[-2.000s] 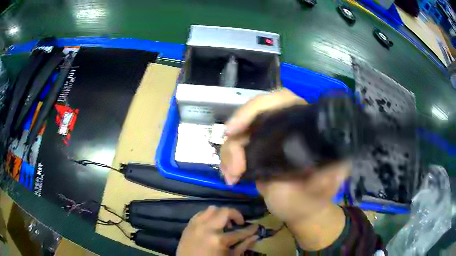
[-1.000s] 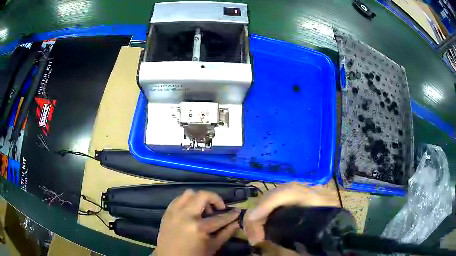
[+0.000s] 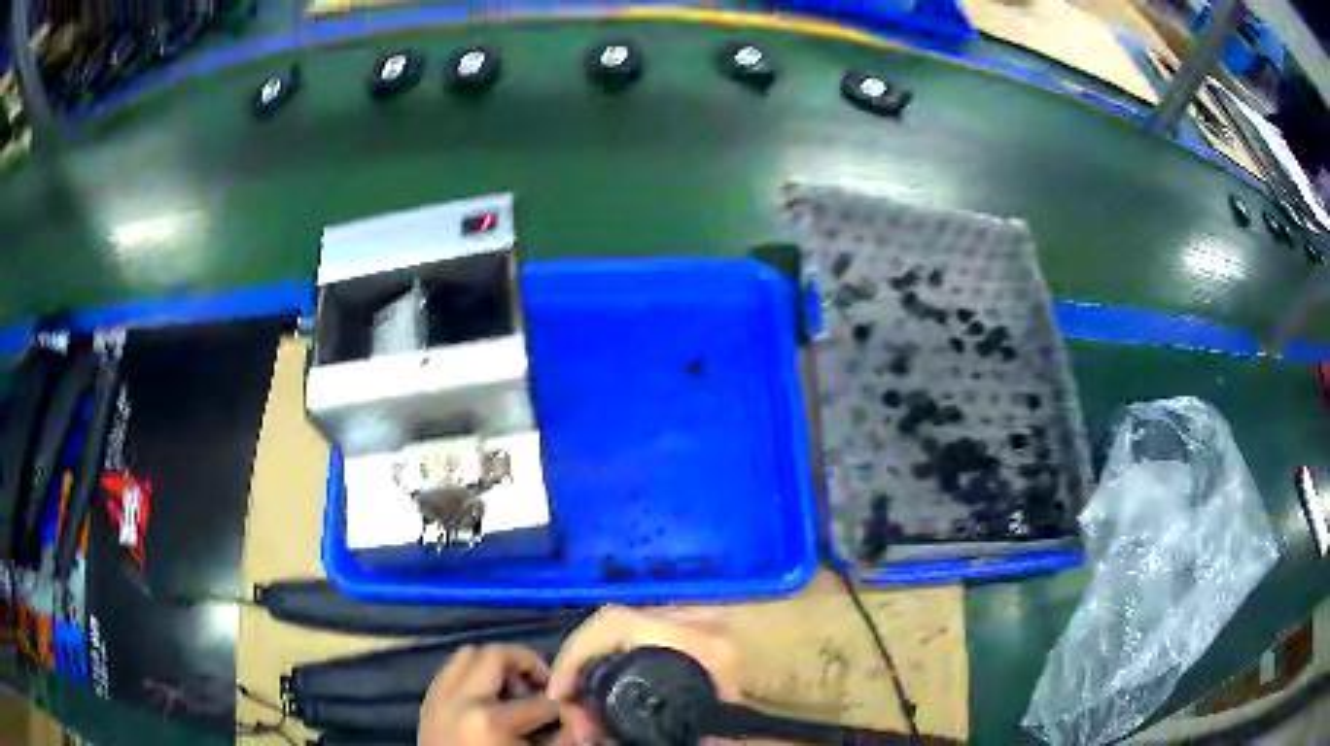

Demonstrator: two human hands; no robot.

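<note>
Black padded headbands lie in a row on the tan cardboard sheet at the bottom. My left hand is at their right ends, its fingers closed on a dark band end that is mostly hidden. My right hand is beside it, shut around a black electric screwdriver, seen nearly end-on with its cord running right. The screwdriver's tip is hidden. The screw feeder stands at the left in the blue plastic tray, just beyond my hands.
A grey parts tray with scattered small black parts is to the right. A crumpled clear bag lies farther right. A black printed sheet is at the left. Several round black pieces sit on the green conveyor.
My right hand has come down from in front of the feeder with the screwdriver, to beside my left hand. The view has shifted and now shows more of the conveyor and right side.
</note>
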